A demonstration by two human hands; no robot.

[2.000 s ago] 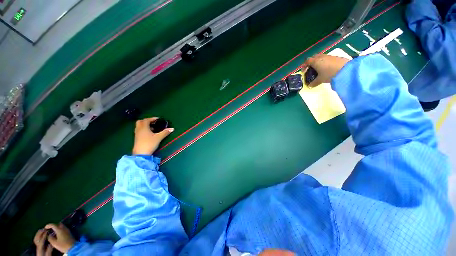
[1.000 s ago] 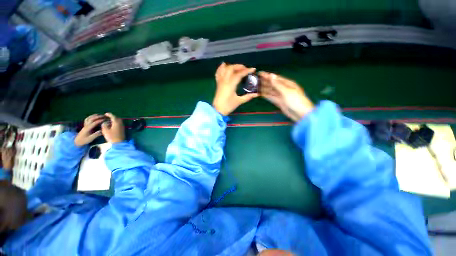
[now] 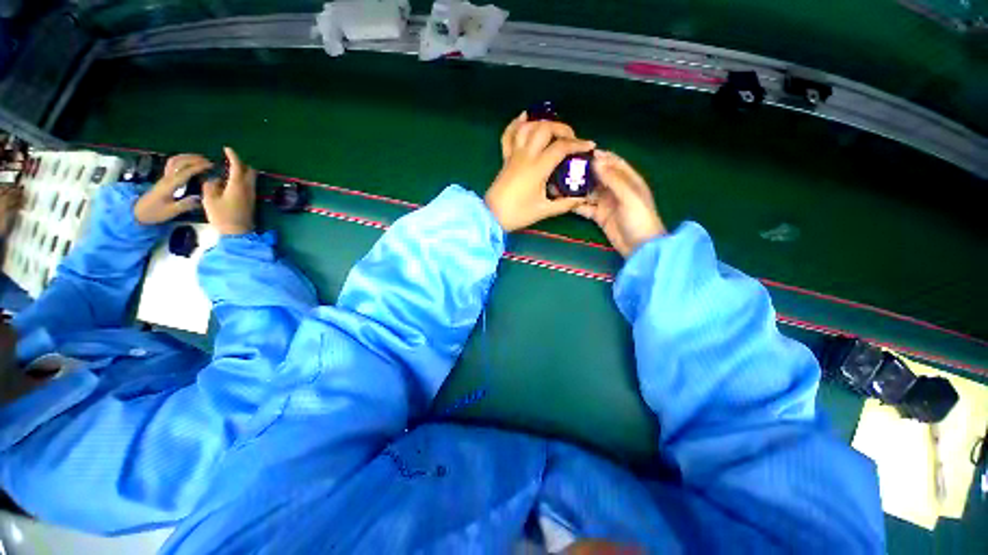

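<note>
A black round unit (image 3: 573,175) with a bright white reflection on its glossy face is held between my two hands over the dark green belt. My left hand (image 3: 531,173) grips its left side with thumb and fingers. My right hand (image 3: 625,204) is at its right side, slightly blurred, its fingers partly behind the unit. Another dark unit (image 3: 544,111) shows just beyond my left fingers on the belt. Several black parts (image 3: 895,381) stand in a row at the right, partly on a yellow sheet (image 3: 899,461).
A metal rail (image 3: 574,54) with black brackets (image 3: 741,93) and white wrapped bundles (image 3: 462,27) crosses the back. At left, a neighbouring worker's hands (image 3: 230,197) hold a part near a white pad (image 3: 173,284) and a perforated tray (image 3: 54,215). A blue cord (image 3: 468,401) hangs near my left sleeve.
My right hand has left the parts on the yellow sheet and joined my left hand at the round unit. The view has turned left. The unit's face now shows a bright white reflection.
</note>
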